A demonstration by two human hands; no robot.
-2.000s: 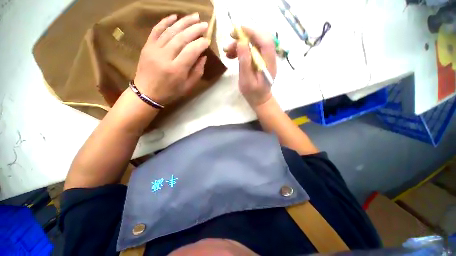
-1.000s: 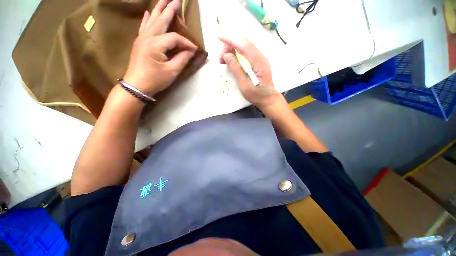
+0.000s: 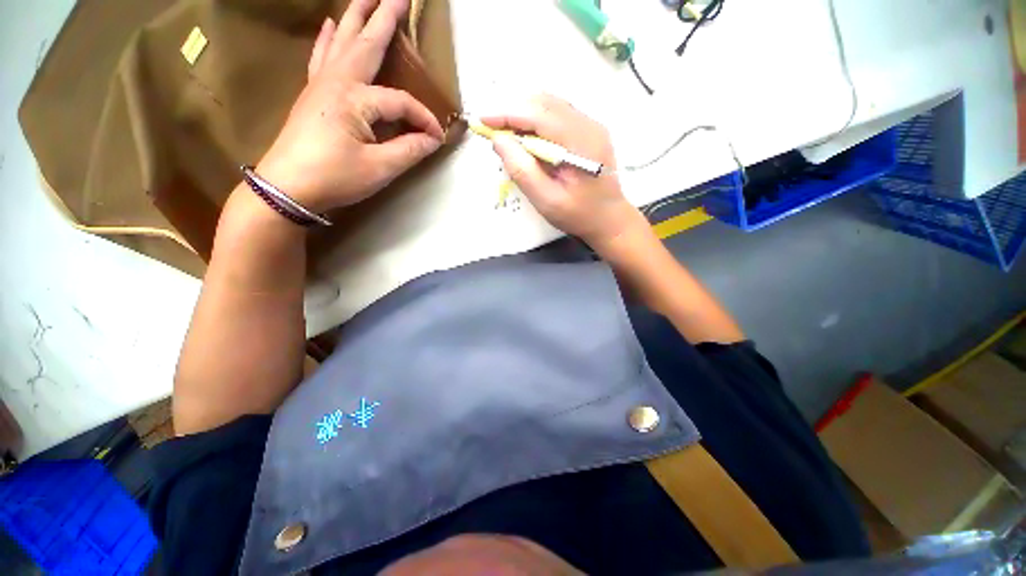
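The brown bag body [image 3: 135, 124] lies on the white table at the left, with a small pale-yellow label [image 3: 194, 45] on its panel. My left hand [image 3: 358, 129] rests on the bag and pinches its right corner between thumb and index finger. My right hand [image 3: 563, 163] holds the thread burner pen [image 3: 545, 149] like a pencil, its tip pointing left at the pinched corner. The tip is close to the fingertips; whether it touches the bag cannot be told. A thin pale cord [image 3: 675, 144] trails from the pen's rear end.
A green-handled tool [image 3: 596, 28] and a dark cord loop [image 3: 700, 16] lie at the top of the table [image 3: 765, 68]. Blue crates [image 3: 816, 186] stand below the right table edge. Another blue crate [image 3: 79, 518] is at lower left, cardboard boxes [image 3: 911, 450] at lower right.
The pen has swung from steep to flatter, and its tip has come left to the bag corner. My left hand has closed from lying spread on the bag into a pinch at the corner.
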